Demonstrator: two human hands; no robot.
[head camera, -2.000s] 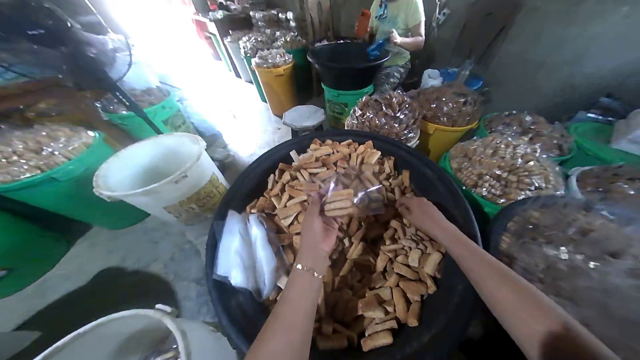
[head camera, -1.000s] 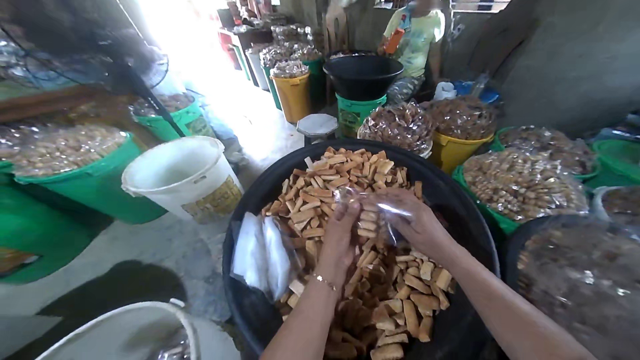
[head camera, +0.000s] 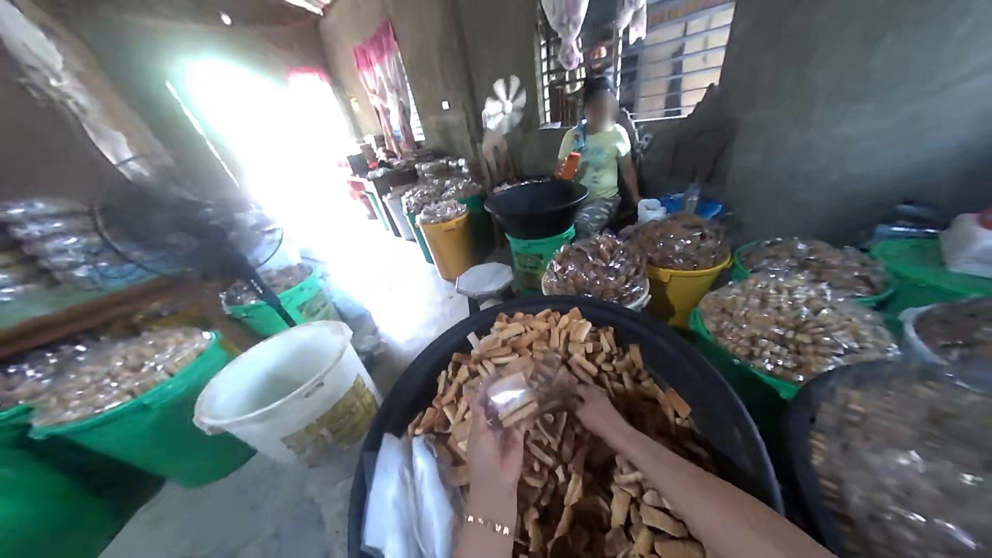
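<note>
A large black tub (head camera: 744, 411) holds a heap of brown rectangular baked pieces (head camera: 542, 333). Above the heap, my left hand (head camera: 494, 442), with a bracelet at its wrist, grips a clear plastic bag (head camera: 523, 395) that has some of the pieces inside. My right hand (head camera: 601, 411) is at the bag's right end; blur hides whether its fingers grip the plastic or a piece. White stacks of flat plastic bags (head camera: 411, 496) lie inside the tub at its left edge.
An empty white bucket (head camera: 275, 387) stands to the left, near a black fan (head camera: 178, 225). Green (head camera: 155, 418) and yellow (head camera: 682, 294) buckets of bagged pieces surround the tub. A person (head camera: 601, 163) sits behind a black basin (head camera: 536, 209). A small stool (head camera: 484, 279) stands beyond the tub.
The view has tilted up. My right hand was on the bag beside my left hand one second ago and is now at the bag's far right end.
</note>
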